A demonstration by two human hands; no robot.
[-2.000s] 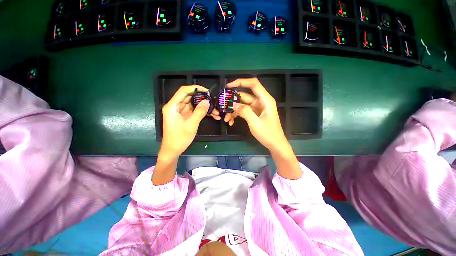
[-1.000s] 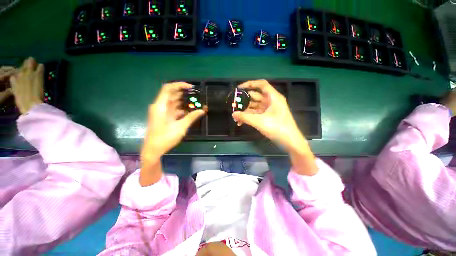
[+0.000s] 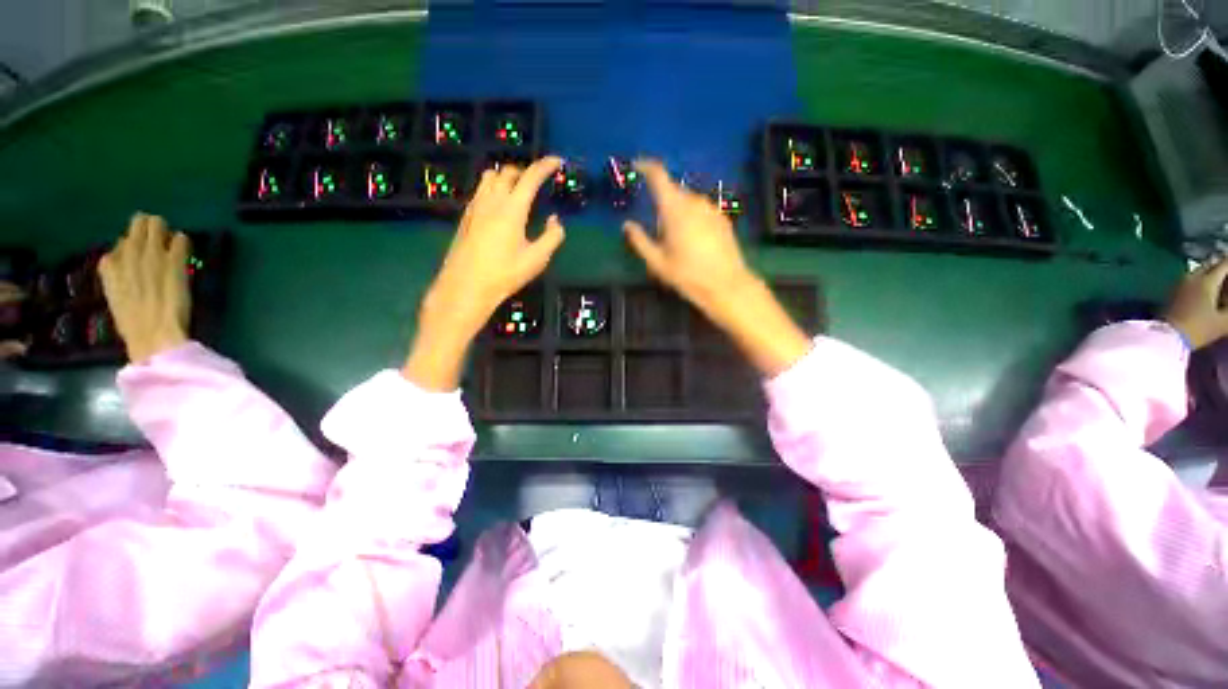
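Note:
The near black compartment tray (image 3: pixel 656 416) lies in front of me. Two dial gauges sit in its back row at the left, one in the corner pocket (image 3: pixel 517 318) and one beside it (image 3: pixel 585 314). My left hand (image 3: pixel 501 242) is open with fingers apart, its fingertips beside a loose gauge (image 3: pixel 567 179) on the blue mat. My right hand (image 3: pixel 692 240) is open and slightly blurred, its fingertips close to another loose gauge (image 3: pixel 624 176). A further loose gauge (image 3: pixel 729 202) stands to its right, partly behind the hand.
Filled trays stand at far left (image 3: pixel 391 209) and far right (image 3: pixel 909 242). The blue mat (image 3: pixel 606 81) lies between them. A person's hand (image 3: pixel 146 289) is over a tray at left; another person's hand (image 3: pixel 1196 304) is at the right edge.
Both hands have let go of the gauges they held and reached forward to the loose gauges. Two gauges now sit in the near tray. The view has tilted up.

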